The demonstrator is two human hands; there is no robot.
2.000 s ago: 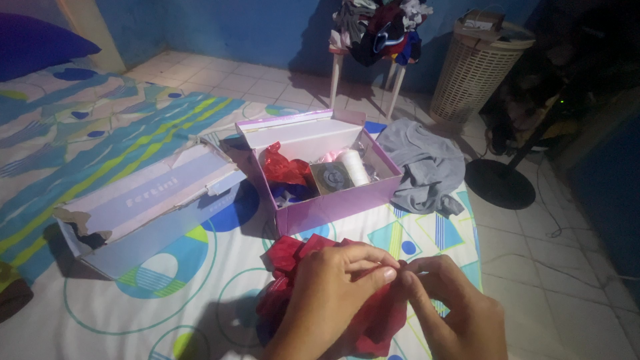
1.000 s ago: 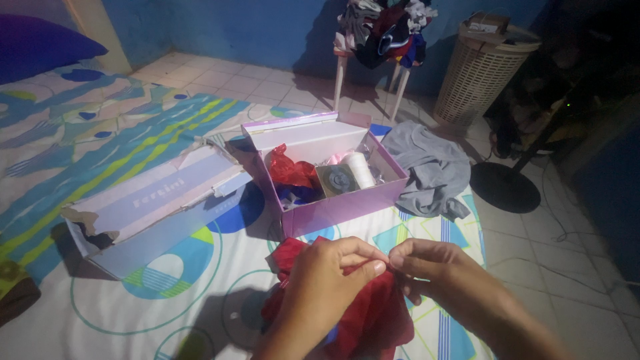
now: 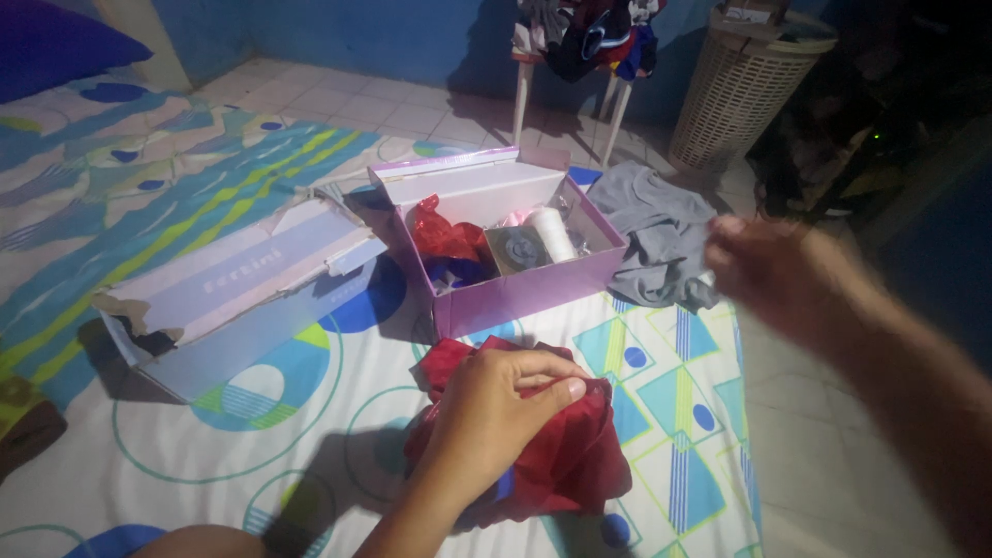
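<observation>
My left hand (image 3: 515,403) pinches an edge of a red cloth (image 3: 577,457) between thumb and fingers, near the front of the bed; a bit of blue shows under it. Raised to the right, over the grey cloth (image 3: 651,232), my right hand (image 3: 763,260) is blurred, its thumb and fingertips close together; whether anything thin is between them cannot be seen. Beyond the red cloth stands an open purple cardboard box (image 3: 535,291) holding shiny red material (image 3: 446,232), a white thread spool (image 3: 552,234), a square item with a round dark emblem (image 3: 518,249) and some clear plastic.
A torn pale-blue cardboard box (image 3: 248,310) lies left of the purple box on the patterned bedsheet (image 3: 372,434). Behind the bed, clothes (image 3: 597,35) are heaped on a stool (image 3: 523,101) beside a wicker-style basket (image 3: 744,93). A blue pillow (image 3: 62,46) is at the far left.
My right hand has moved away from my left, up and to the right; earlier their fingertips were together above the red cloth. My left hand still holds the cloth.
</observation>
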